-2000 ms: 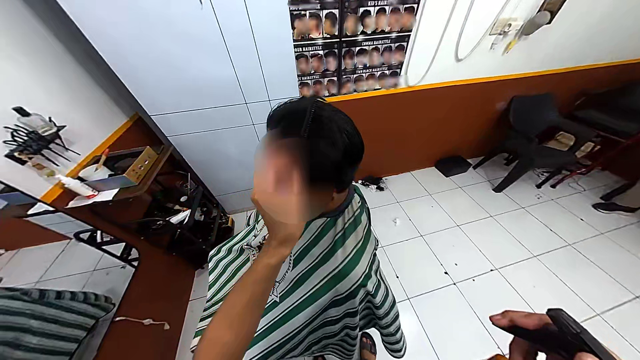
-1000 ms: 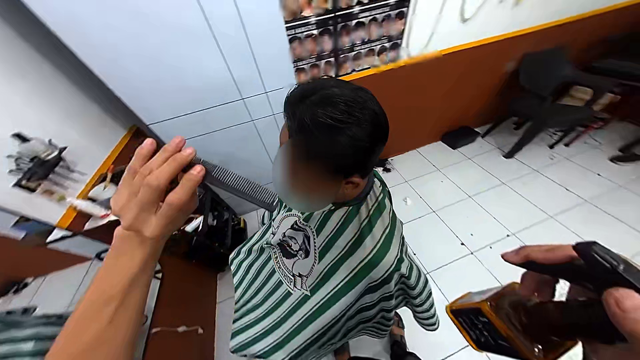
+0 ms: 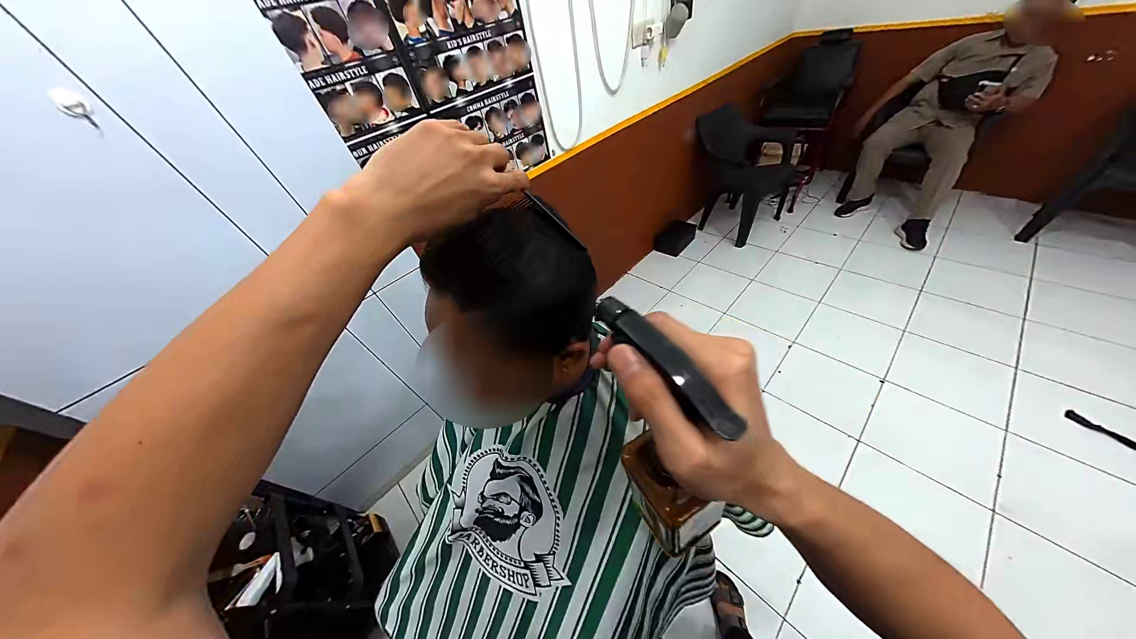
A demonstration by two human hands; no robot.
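A seated person in a green-and-white striped barber cape [image 3: 612,497] faces the lower left. My left hand [image 3: 444,177] is over the far side of the head, holding a black comb [image 3: 557,220] against the top of the dark hair [image 3: 515,275]. Beside the person's ear, my right hand [image 3: 701,390] grips a spray bottle with a black trigger head [image 3: 670,364] and an amber, square body [image 3: 666,497]. The sprayer's nozzle points toward the back of the hair, a short way off it. My left fingertips are partly hidden behind the hand.
A black trolley [image 3: 293,568] with tools stands at the lower left. Hairstyle posters [image 3: 426,71] hang on the wall. Black chairs [image 3: 745,160] line the far wall, where another person [image 3: 950,115] sits. A small black box [image 3: 674,238] lies on the tiled floor.
My left hand has moved from the person's front side up to the hair with the comb. My right hand has brought the spray bottle from the lower right to beside the head. The view has shifted.
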